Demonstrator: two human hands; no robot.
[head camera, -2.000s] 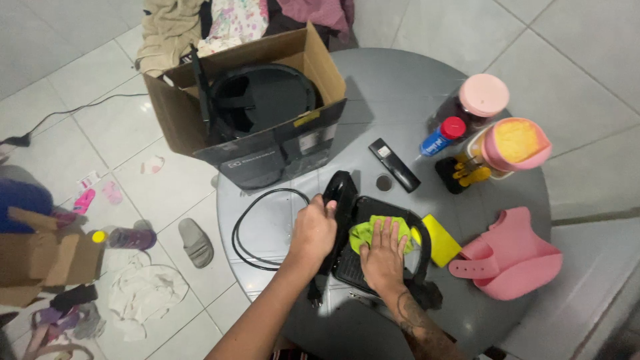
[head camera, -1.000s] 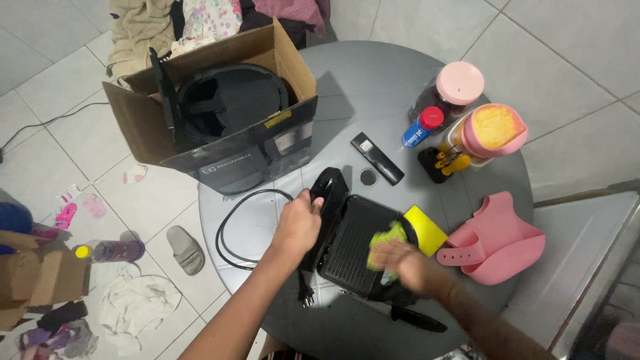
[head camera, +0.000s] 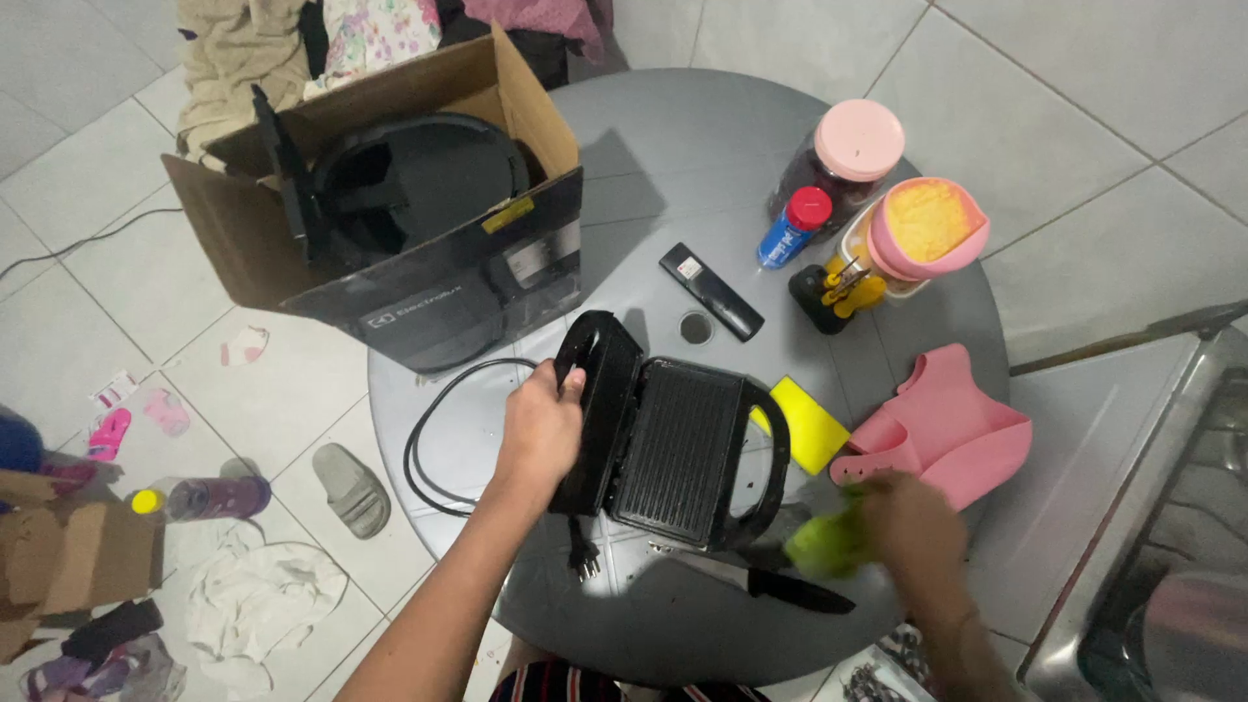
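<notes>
A black sandwich press (head camera: 678, 453) lies opened out on the round grey table (head camera: 721, 643), its ribbed plate facing up. My left hand (head camera: 541, 429) grips the handle of its raised lid. To the right of the press, my right hand (head camera: 912, 536), blurred, holds a crumpled green cloth (head camera: 829, 541) over the table. A knife with a black handle (head camera: 799, 591) lies just below the press, near the power plug (head camera: 585, 561). A yellow sponge cloth (head camera: 809, 424) lies flat beside the press's right handle, close to a pink silicone bib (head camera: 946, 429).
An open cardboard box (head camera: 380, 302) holding a black appliance stands at the back left. Behind the press lie a black remote control (head camera: 712, 292), a pink-lidded jar (head camera: 858, 141), a red-capped bottle (head camera: 795, 229) and a container of yellow food (head camera: 926, 229). A metal sink (head camera: 1141, 546) is at right.
My right hand has moved off the ribbed plate to the right with the green cloth. The plate and the knife are now uncovered. My left hand stays on the lid handle.
</notes>
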